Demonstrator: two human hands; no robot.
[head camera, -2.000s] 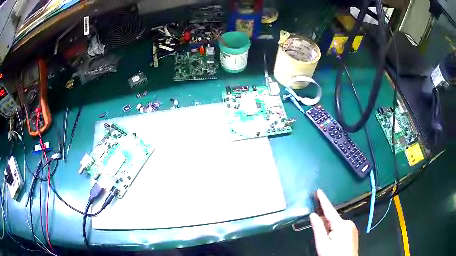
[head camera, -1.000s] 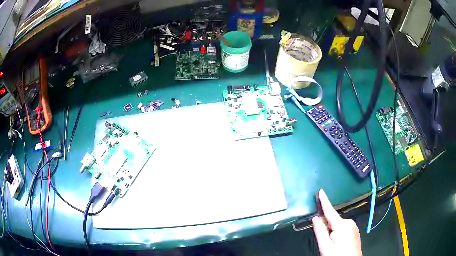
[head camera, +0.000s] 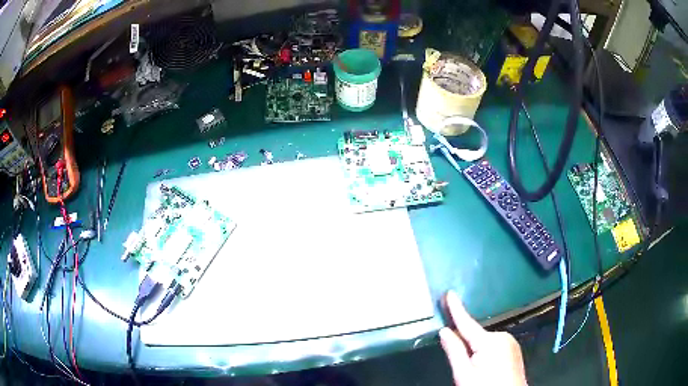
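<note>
My right hand (head camera: 483, 348) is at the bottom right, at the bench's front edge just right of the pale work mat (head camera: 302, 264). Its finger and thumb are apart, and I see nothing held between them. My left hand is not in view. A green circuit board (head camera: 181, 240) lies tilted on the mat's left part, with a thick black plug (head camera: 146, 288) and a thinner black lead beside it in its lower edge. A second green board (head camera: 390, 169) lies over the mat's back right corner. A long black remote control (head camera: 511, 214) lies right of the mat.
Behind the mat are loose components (head camera: 228, 160), another board (head camera: 298, 99), a green-white tub (head camera: 356, 81) and a cream tape roll (head camera: 450, 94). An orange-framed multimeter (head camera: 68, 147) and wires are at left. A black cable loop hangs at right above a board (head camera: 601, 194).
My right hand has moved left along the bench's front edge, closer to the mat's corner. The boards, the remote and the cables have not moved.
</note>
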